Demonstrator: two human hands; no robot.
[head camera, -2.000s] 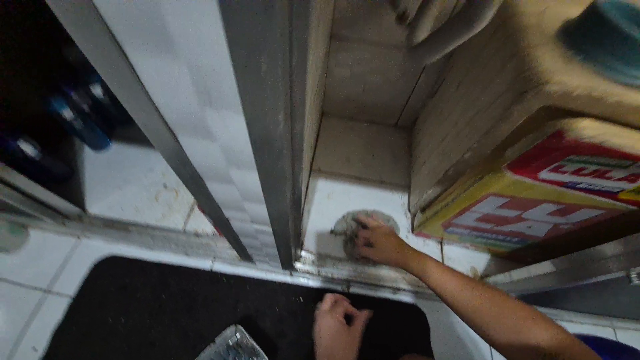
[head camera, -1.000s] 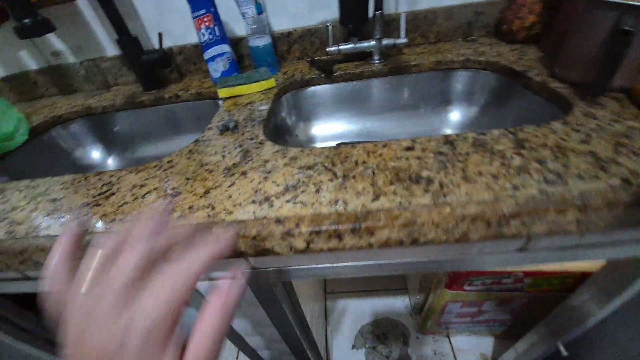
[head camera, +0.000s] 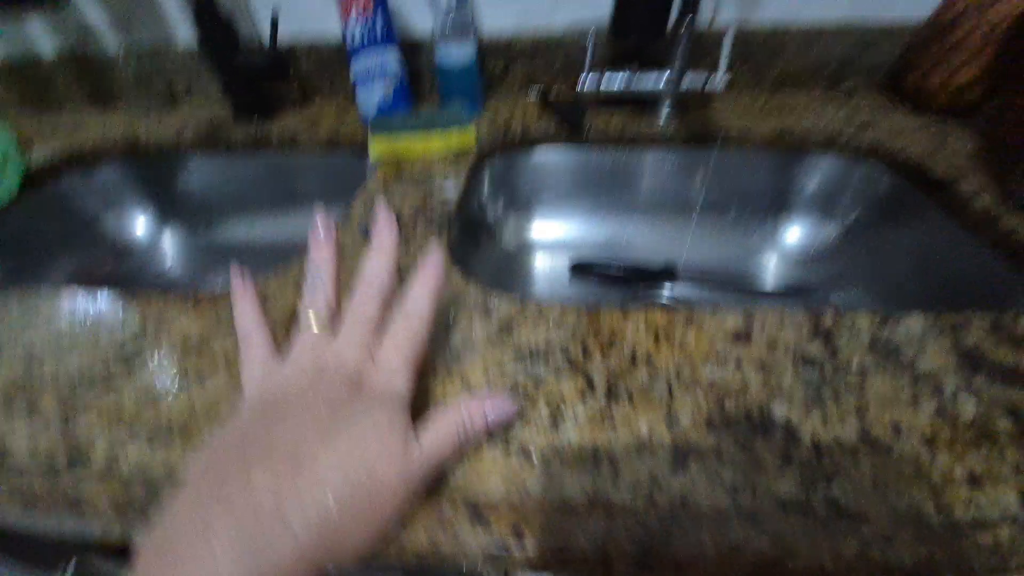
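Observation:
My left hand (head camera: 320, 432), with a ring on one finger, is spread with its palm down over the speckled granite countertop (head camera: 720, 432), and nothing is in it. Its fingertips point toward the strip of stone between the left steel sink basin (head camera: 216, 216) and the right steel sink basin (head camera: 640, 208). Beyond them lies a yellow and green sponge (head camera: 422, 142), in front of a blue bottle (head camera: 376, 68) and a clear bottle with blue liquid (head camera: 458, 68). A dark, blurred object (head camera: 624, 273) shows in the right basin. My right hand is out of view.
A chrome faucet (head camera: 656, 82) stands behind the right basin, and a dark faucet (head camera: 248, 72) behind the left one. Something green (head camera: 10, 164) sits at the far left edge. A reddish-brown object (head camera: 960, 56) is at the back right.
The view has risen from the floor under the counter to the sinks. My right hand, on a grey cloth two seconds ago, has left the view. My left hand has come over the countertop.

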